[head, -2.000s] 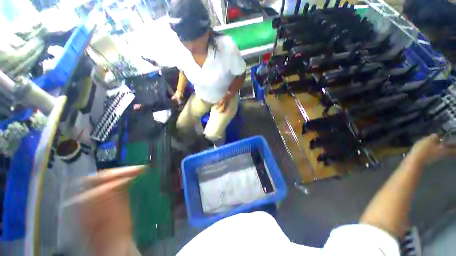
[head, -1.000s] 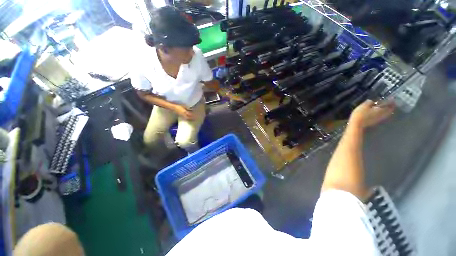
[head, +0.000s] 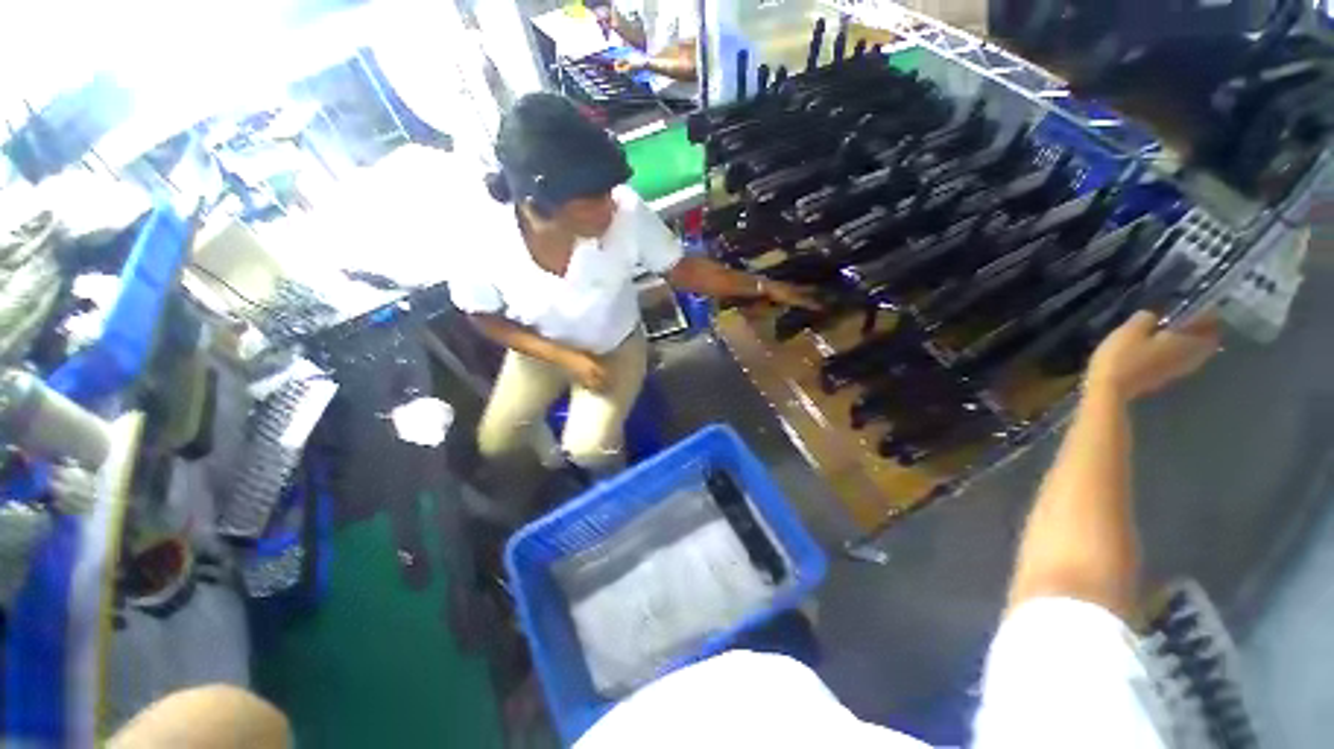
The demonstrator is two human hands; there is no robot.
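Note:
My right hand [head: 1156, 356] is at the near right corner of the wire rack [head: 995, 446], its fingers closed around the rack's edge. Rows of black tool bodies [head: 936, 307] lie on the rack's cardboard liner [head: 797, 417]. A blue tote [head: 544, 615] stands in front of me with a pale sheet [head: 666, 593] inside and one black piece [head: 746, 527] along its right side. A rounded patch of bare skin at the bottom left edge seems to be part of my left arm or hand, cut off and blurred.
A seated person [head: 571, 285] in a white shirt reaches one hand to the rack's left edge. A cluttered bench [head: 161, 629] is at left. White foam trays [head: 1207, 673] with black pieces are at lower right. A green conveyor [head: 661, 158] is behind.
The view has turned. My left hand has dropped from mid-left to the bottom edge. The seated person's arm now extends to the rack. My right hand stays at the rack's corner.

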